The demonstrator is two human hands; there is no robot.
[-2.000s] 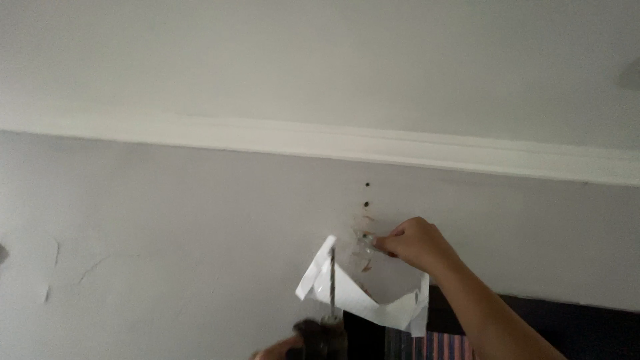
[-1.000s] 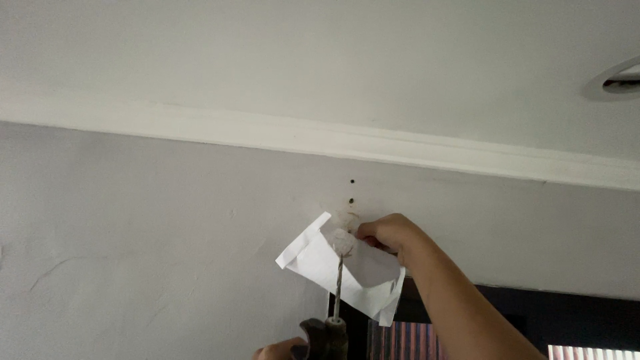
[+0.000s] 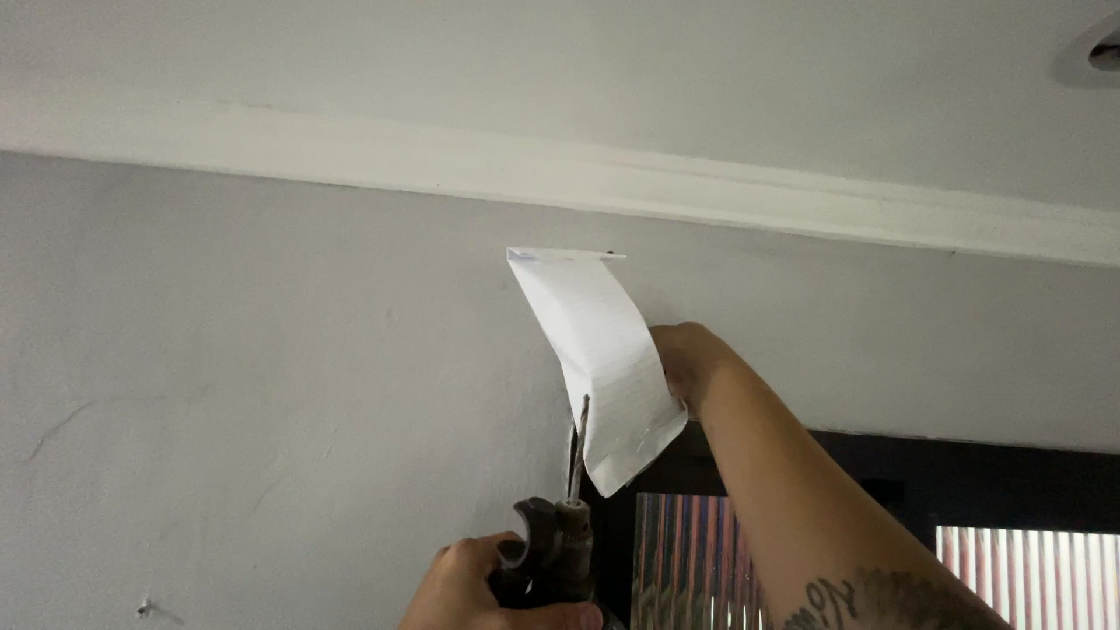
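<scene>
My left hand point(image 3: 490, 586) is closed around the front of a power drill point(image 3: 560, 547), low in the middle of the view. Its long drill bit point(image 3: 579, 446) points up in front of the lower part of a folded sheet of white paper point(image 3: 604, 350). Against the wall, my right hand point(image 3: 691, 363) reaches up behind the right edge of the paper; its fingers are hidden, so their grip cannot be made out. A dark drilled hole point(image 3: 611, 253) shows at the paper's top edge.
White moulding point(image 3: 560, 179) runs between the grey wall point(image 3: 262, 367) and the ceiling. A dark frame point(image 3: 875, 464) with ribbed glass panes point(image 3: 700, 551) stands at lower right. A round ceiling fitting point(image 3: 1104, 54) is at upper right, and a small wall fixing point(image 3: 144, 606) at lower left.
The paper has turned more upright and now covers the wall spot where my right fingers were visible. One hole that showed above it is now hidden. The drill remains in my left hand.
</scene>
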